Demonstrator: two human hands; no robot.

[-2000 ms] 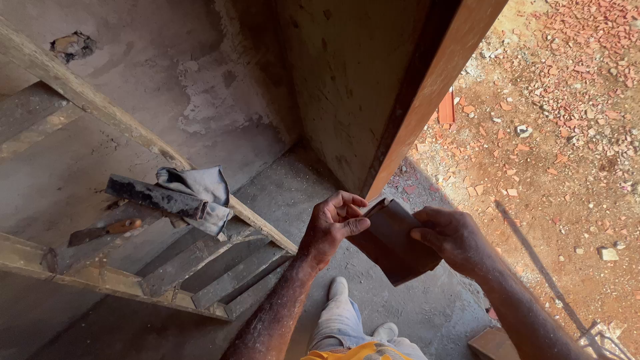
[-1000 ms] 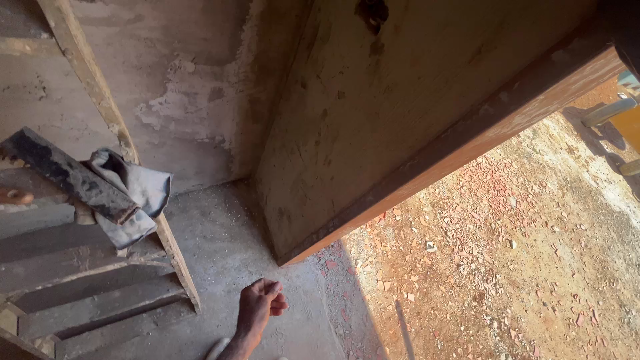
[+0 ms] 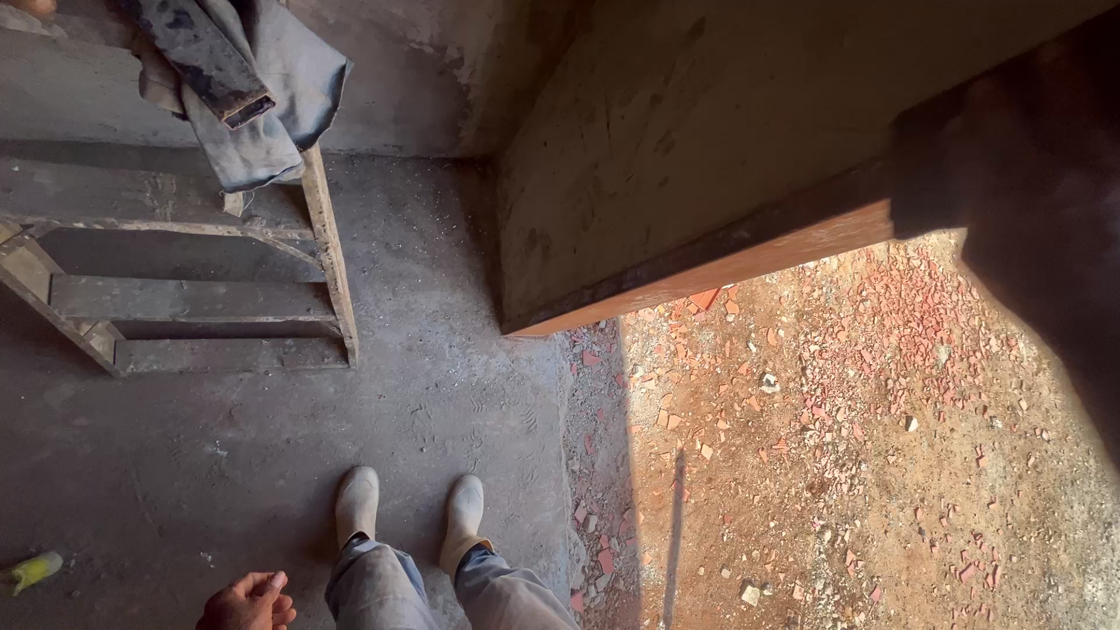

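My left hand (image 3: 248, 602) is low in the view, just left of my trouser legs. Its fingers are curled in with the thumb against them, and I see nothing in it. A large, dark, blurred shape (image 3: 1041, 175) covers the upper right, very near the camera; I cannot tell whether it is my right hand or arm. On a wooden stepladder (image 3: 335, 262) at the upper left lie a grey cloth (image 3: 302, 74) and a dark, stained hollow rectangular bar (image 3: 206, 61). The brown sheet seen earlier is not visible.
A plastered wall end (image 3: 682, 157) with an orange-brown edge stands at the doorway. Beyond the concrete floor (image 3: 262, 437), sunlit earth (image 3: 787, 490) bears broken red tile pieces. My pale boots (image 3: 357, 503) stand on the concrete. A yellow-green object (image 3: 33, 570) lies at the lower left.
Two seconds ago both hands held a brown sheet; now the left hand is apart from it. The dark shape has come in at the right. The view has shifted a lot.
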